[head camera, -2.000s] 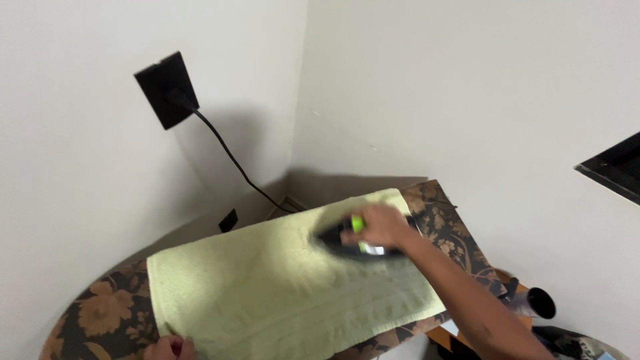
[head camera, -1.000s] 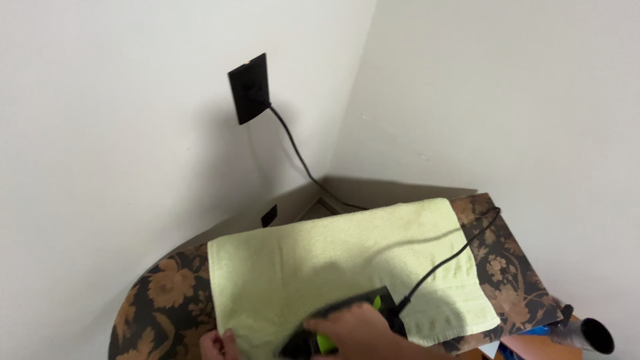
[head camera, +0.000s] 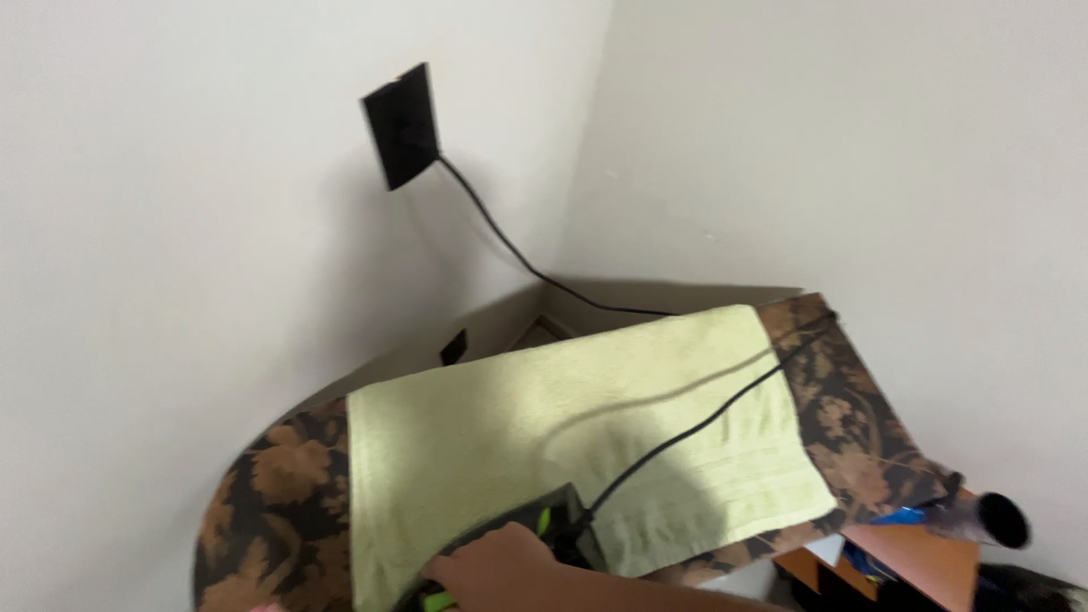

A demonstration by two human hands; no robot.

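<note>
A pale yellow-green towel (head camera: 476, 416) lies spread over an ironing board with a dark floral cover (head camera: 289, 467). My right hand (head camera: 501, 565) grips the handle of a black and green clothes iron (head camera: 578, 510), low on the towel at the bottom of the view. From the iron's heel a black cord (head camera: 705, 421) runs to the board's right end. Only a sliver of my left hand (head camera: 268, 608) shows at the bottom edge, beside the towel's left side; what its fingers do is hidden.
A black wall socket plate (head camera: 404, 127) holds the cord's plug, and the cord drops behind the board. White walls meet in a corner close behind. At the lower right are a dark cylindrical object (head camera: 1003, 520) and an orange surface (head camera: 922, 552) with several items.
The iron, in my right hand, has moved from the towel's upper right to its lower part. My left hand, on the towel's lower left corner before, is now mostly out of view.
</note>
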